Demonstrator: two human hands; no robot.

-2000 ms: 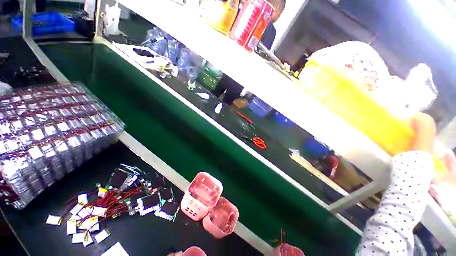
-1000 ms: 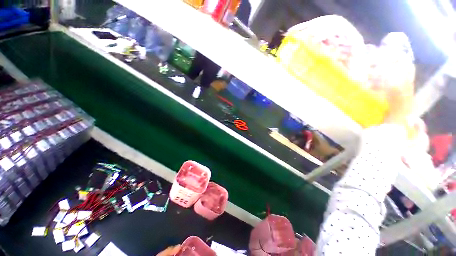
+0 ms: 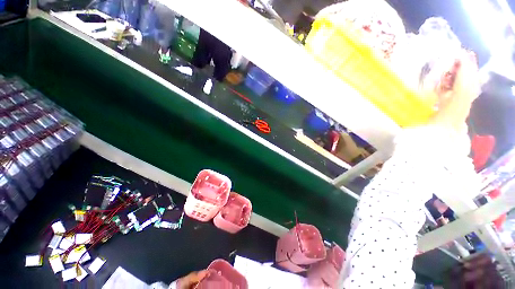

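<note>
My left hand, cut off by the bottom edge, holds a pink housing with its open end up. My right arm, in a white dotted sleeve, reaches up to the shelf. My right hand is at the right end of a yellow basket, among clear bags with small pinkish pieces. Glare and blur hide its fingers and whether it grips anything. Two pink housings stand against the bench's back rail. Another pink housing with a red wire sticking up stands further right, beside one more.
A pile of white-faced parts, red wires and small boards lies on the black bench at left. A silvery block of wired parts is at far left. White paper lies at the bottom. Red-orange scissors lie beyond the green panel.
The view has shifted, so bench items appear further left. My right hand has stayed up at the basket and now shows deeper among the bags. My left hand and its housing have come further into view.
</note>
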